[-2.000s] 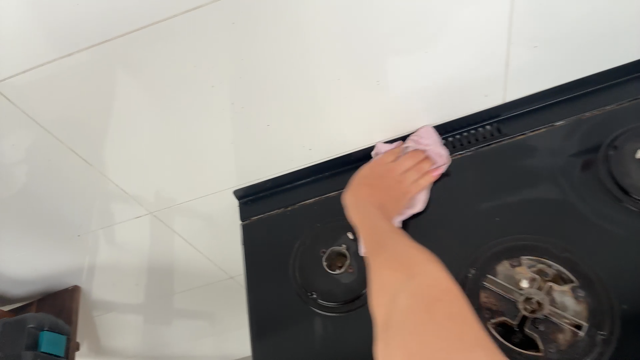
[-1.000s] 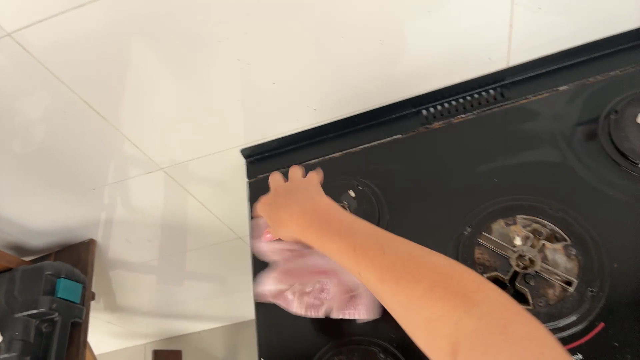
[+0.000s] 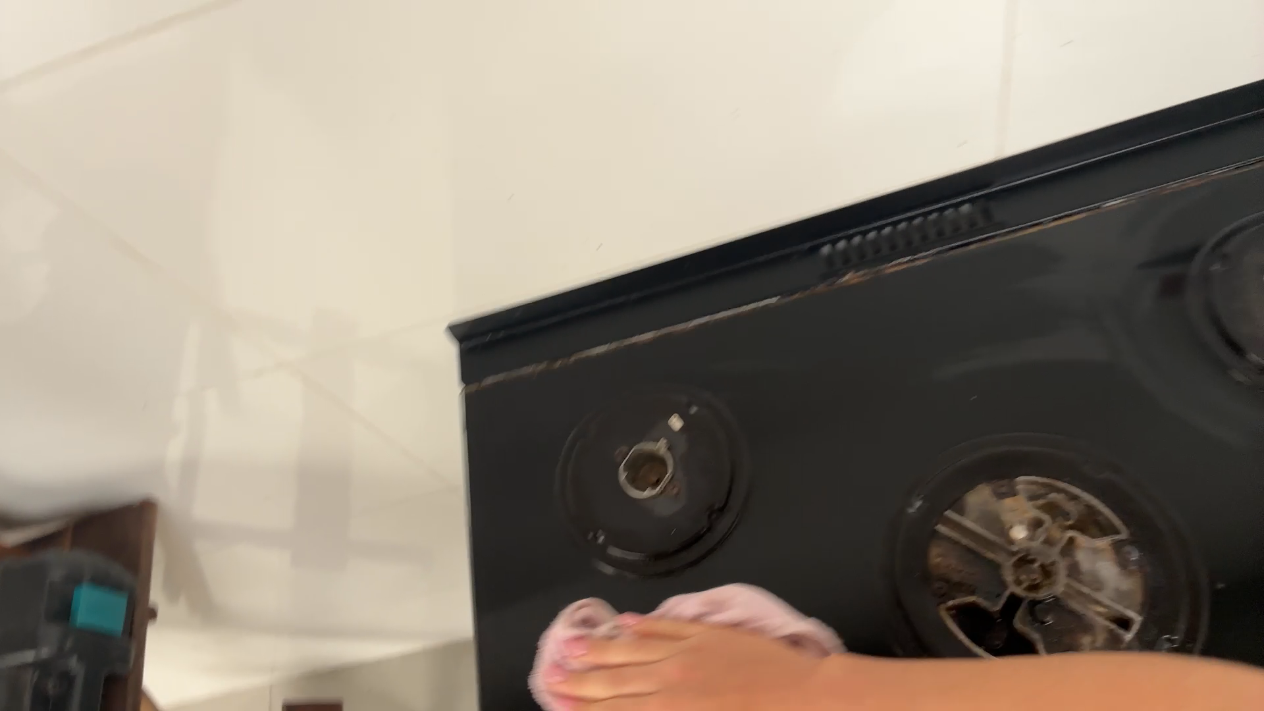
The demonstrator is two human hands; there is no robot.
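A pink cloth (image 3: pixel 741 607) lies bunched under my right hand (image 3: pixel 691 667), whose fingers press it onto the black gas stove top (image 3: pixel 810 395) near its left edge, at the bottom of the view. Just above the hand is a small burner seat (image 3: pixel 647 474) with a bare metal ring and no cap. To the right sits a larger burner opening (image 3: pixel 1032 573), with a metal crosspiece and brown stains. Residue runs along the seam below the raised back ledge, which has a slotted vent (image 3: pixel 904 237). My left hand is out of view.
White glossy wall tiles (image 3: pixel 612 148) rise behind the stove. At the lower left, a dark device with a teal part (image 3: pixel 99 609) stands by a brown wooden piece (image 3: pixel 138 553). Part of another burner seat (image 3: pixel 1244 296) shows at the right edge.
My right hand and the pink cloth have moved from the back ledge to the left part of the stove top, then lower, below the small burner seat, which shows again.
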